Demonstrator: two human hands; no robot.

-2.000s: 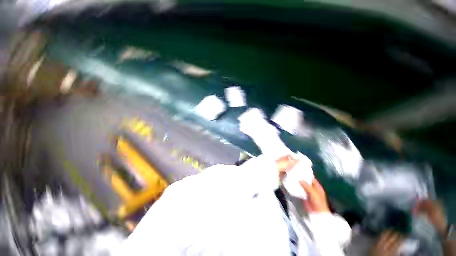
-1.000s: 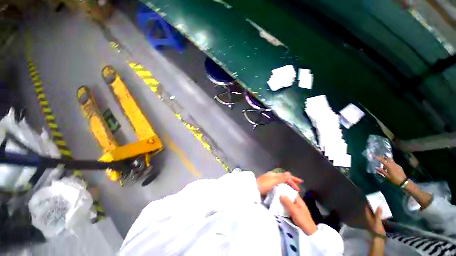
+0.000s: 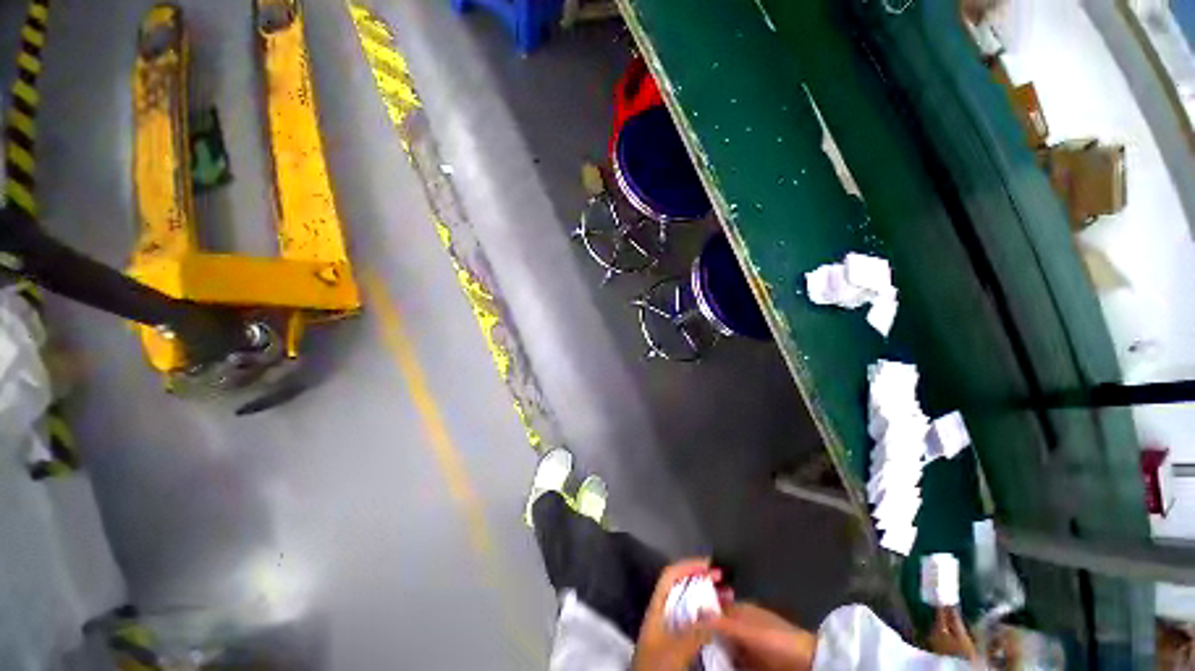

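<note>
My left hand (image 3: 664, 627) is at the bottom centre, curled round a small bundle of white cards (image 3: 692, 599). My right hand (image 3: 763, 634) meets it from the right, its fingers on the same cards. The cards are partly hidden by my fingers. On the green bench (image 3: 773, 171) lies a long overlapping row of white cards (image 3: 896, 452). A small white piece (image 3: 946, 435) lies at its right side, and a smaller group of cards (image 3: 858, 282) lies farther up.
A co-worker's hand (image 3: 953, 637) holds a white card beside a clear plastic bag (image 3: 999, 587). Dark blue stools (image 3: 664, 164) stand by the bench. A yellow pallet jack (image 3: 243, 278) is on the floor at left. A blue step stool (image 3: 522, 19) shows at top. Cartons (image 3: 1088, 180) sit on the white shelf.
The view has turned, so the bench now runs down the right side. The hands appear lower and remain together on the cards. The co-worker's hands are now partly cut off at the bottom.
</note>
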